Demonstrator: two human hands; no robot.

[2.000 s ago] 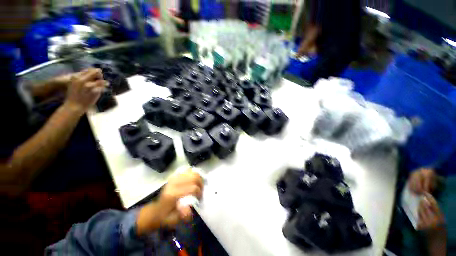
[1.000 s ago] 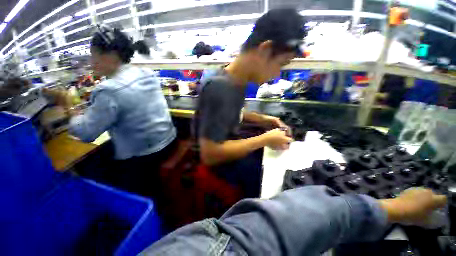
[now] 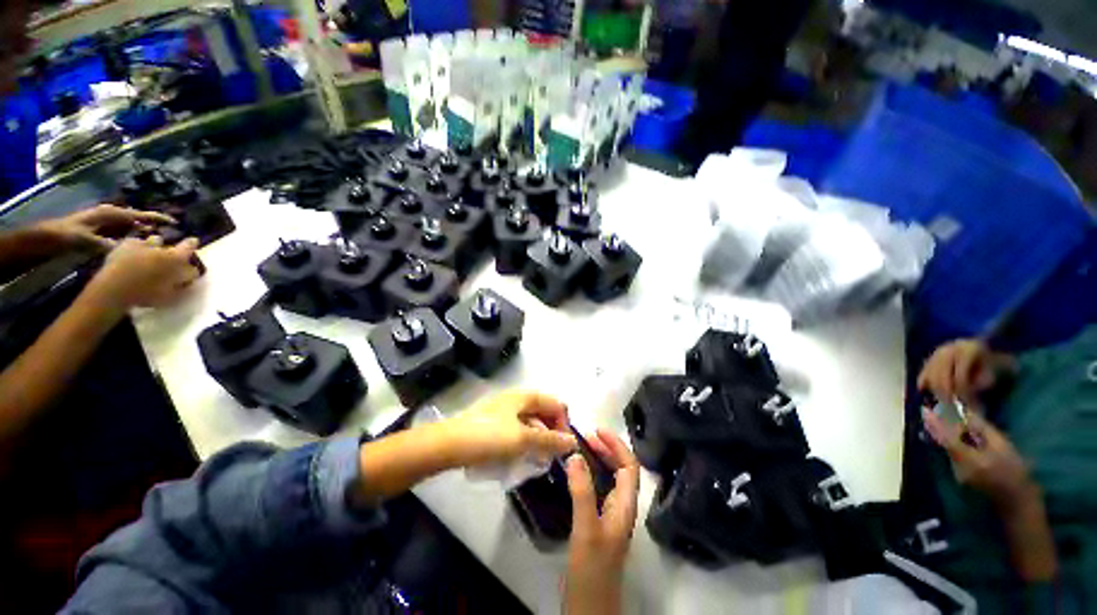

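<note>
My left hand (image 3: 517,433), in a denim sleeve, holds a crumpled white cloth (image 3: 491,470) against a black plug-in cube (image 3: 544,505). My right hand (image 3: 605,487) grips the cube from the right; the fingers hide much of it. Many black cubes (image 3: 415,342) stand prongs-up on the white table (image 3: 577,378) beyond my hands. Another group of black cubes (image 3: 710,511) lies to the right of my right hand, some tilted with prongs facing sideways or up.
White-and-teal cartons (image 3: 481,102) stand behind the cubes. Whitish translucent bags (image 3: 806,240) are piled at upper right, before a blue bin (image 3: 962,204). Another person's hands (image 3: 150,258) work at the left edge; a green-clothed person's hands (image 3: 968,415) hold something small at right.
The view has swung back from the people at the left to the table. My right hand now shows, and a black cube is between my hands. The denim-sleeved left hand still has the white cloth.
</note>
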